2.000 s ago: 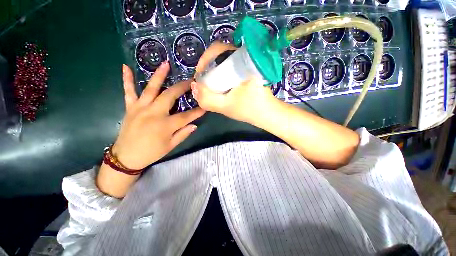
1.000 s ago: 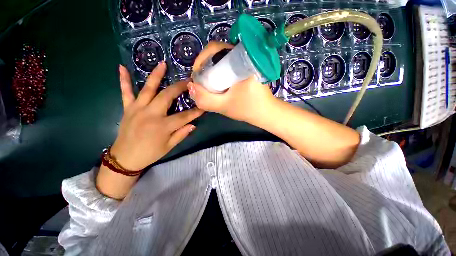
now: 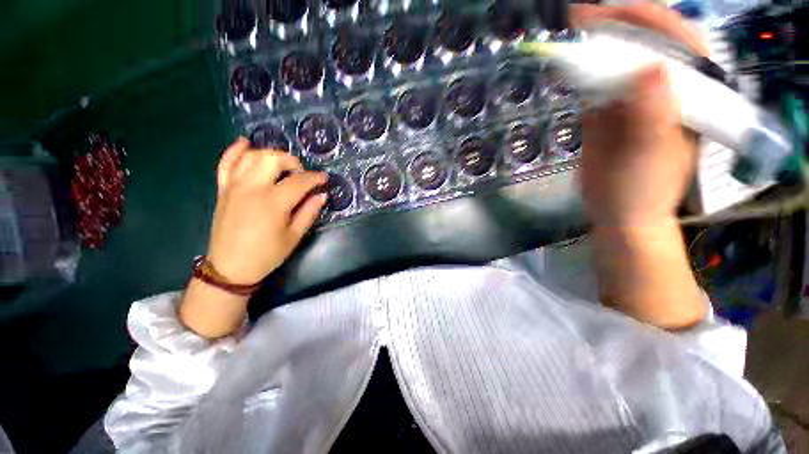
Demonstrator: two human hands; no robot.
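The clear blister tray (image 3: 399, 151) lies on the green mat with rows of round black units (image 3: 383, 182) in its pockets. My left hand (image 3: 257, 199) is at the tray's near left corner, fingers bent over the edge pockets; whether a small part is between the fingertips cannot be told. My right hand (image 3: 640, 133) is raised at the right end of the tray and blurred. It grips the translucent white glue syringe (image 3: 710, 102), which lies slanted, its narrow yellowish tip to the left and its wide end to the right.
A pile of small red components (image 3: 98, 191) lies on the mat at the left. A plastic-wrapped container (image 3: 31, 217) is beside it at the left edge. The white ribbed rack (image 3: 717, 182) is at the right, partly hidden behind my right hand. A small red light shows at the upper right.
My right hand has moved from the tray's near left part to its right end with the syringe, now turned. My left hand's fingers have drawn in. The view has shifted, showing more of the left container.
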